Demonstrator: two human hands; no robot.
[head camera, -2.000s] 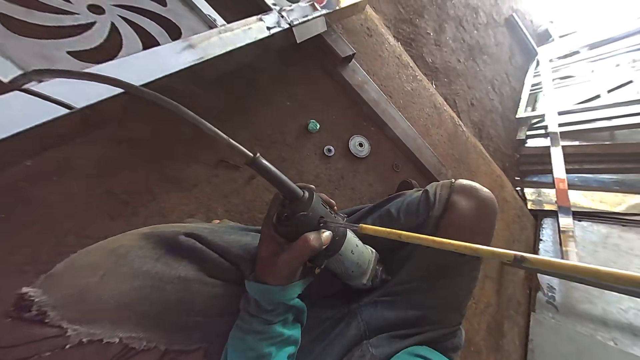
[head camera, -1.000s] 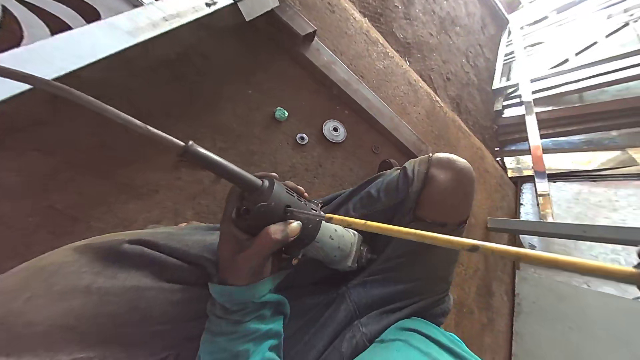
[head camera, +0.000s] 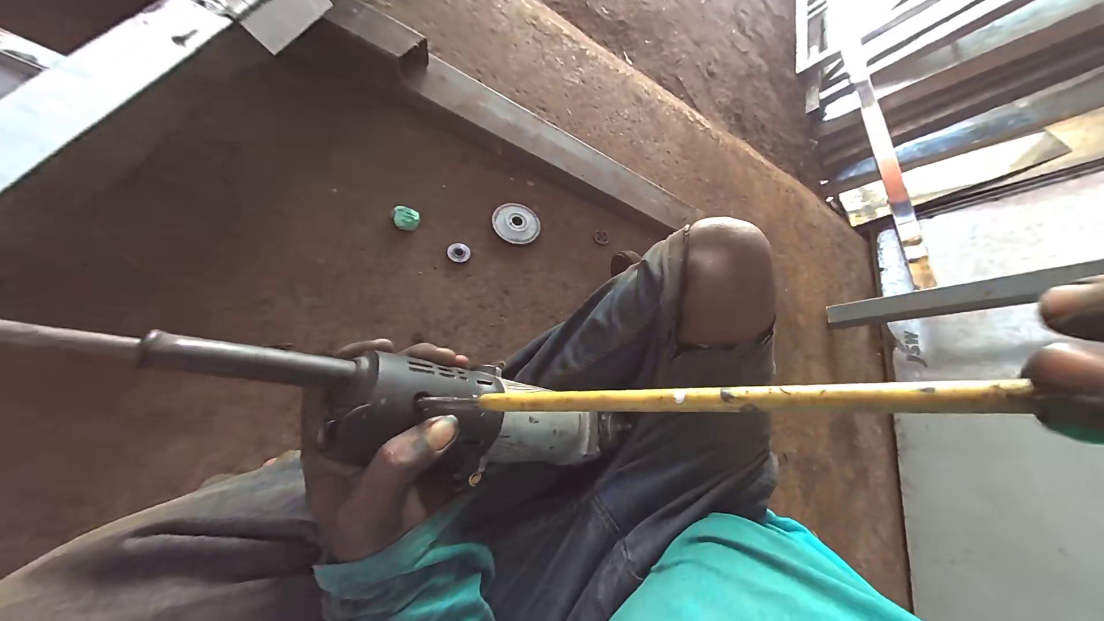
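Note:
My left hand (head camera: 388, 466) is wrapped round the black rear housing of an angle grinder (head camera: 414, 401), which lies across my lap with its grey gear head to the right. A thick black cable sleeve leaves its back end. A long yellow rod-like tool (head camera: 733, 398) with a dark thin tip reaches into the side of the housing, near my left thumb. Its far end is in the fingers of my right hand (head camera: 1069, 371), partly cut off by the right edge. How deep the tip sits is hidden.
On the brown ground beyond my knee lie a grinder disc flange (head camera: 516, 223), a small round metal part (head camera: 459, 253) and a green lump (head camera: 405, 217). A metal angle bar (head camera: 552, 147) runs behind them. Metal sheet (head camera: 1000, 483) and a grey bar (head camera: 957, 295) are at right.
My right hand has come into view at the right, on the yellow tool's end. The grinder and tool now lie closer to level in the view, which has shifted.

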